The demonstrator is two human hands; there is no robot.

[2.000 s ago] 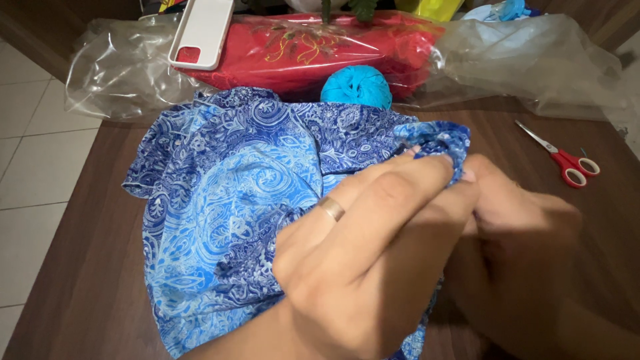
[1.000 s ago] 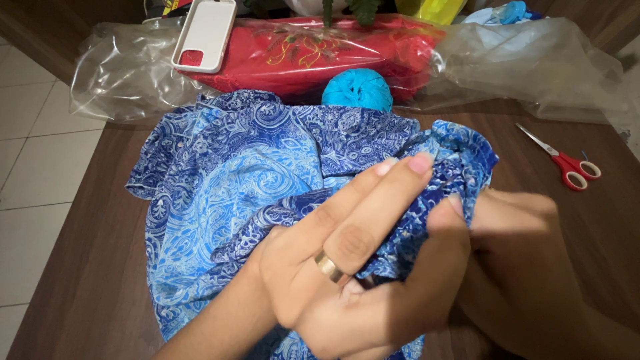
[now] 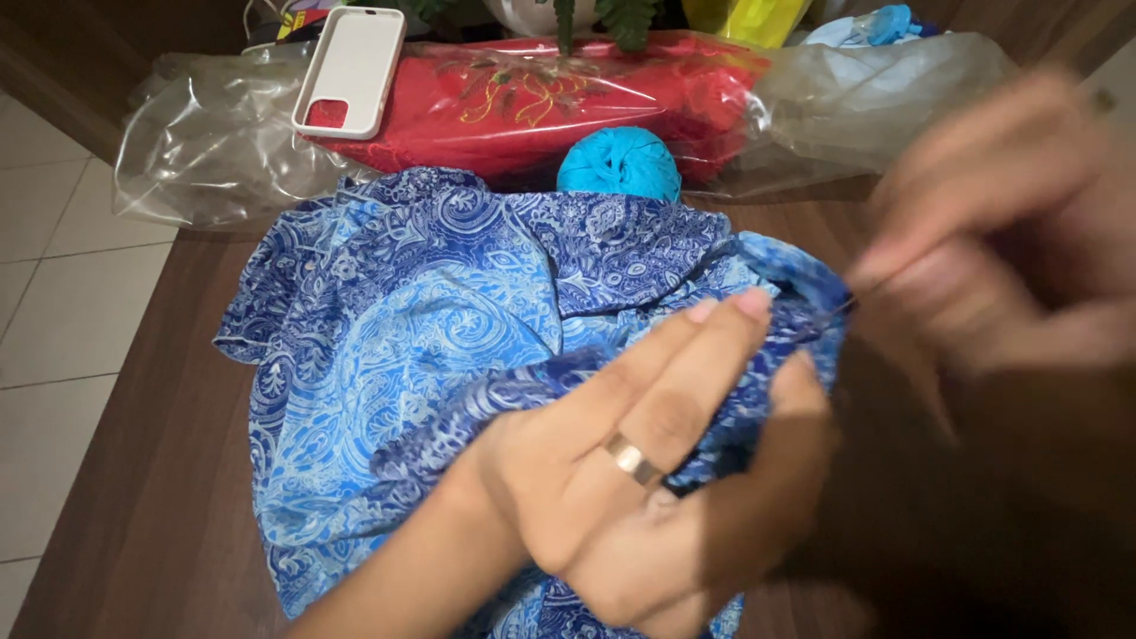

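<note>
A blue paisley-patterned shirt (image 3: 426, 337) lies spread over the brown wooden table. My left hand (image 3: 648, 461), with a ring on one finger, grips a bunched part of the cloth between thumb and fingers near its right side. Just right of that fold is my right hand (image 3: 985, 240), blurred, with thumb and forefinger pinched together. A thin dark sliver, perhaps a needle, shows between those fingertips and the cloth edge; blur hides its exact shape. Behind the shirt sits a ball of turquoise yarn (image 3: 619, 165).
Across the back lies a clear plastic bag (image 3: 222, 142) holding red embroidered cloth (image 3: 532, 98). A white phone case (image 3: 352, 75) rests on it. Green leaves (image 3: 626, 19) hang above. The wooden table (image 3: 133, 497) has tiled floor to its left.
My right hand has moved up and to the right, from close against the bunched cloth. The red-handled scissors, seen at the right earlier, are not visible now. My left hand still holds the cloth.
</note>
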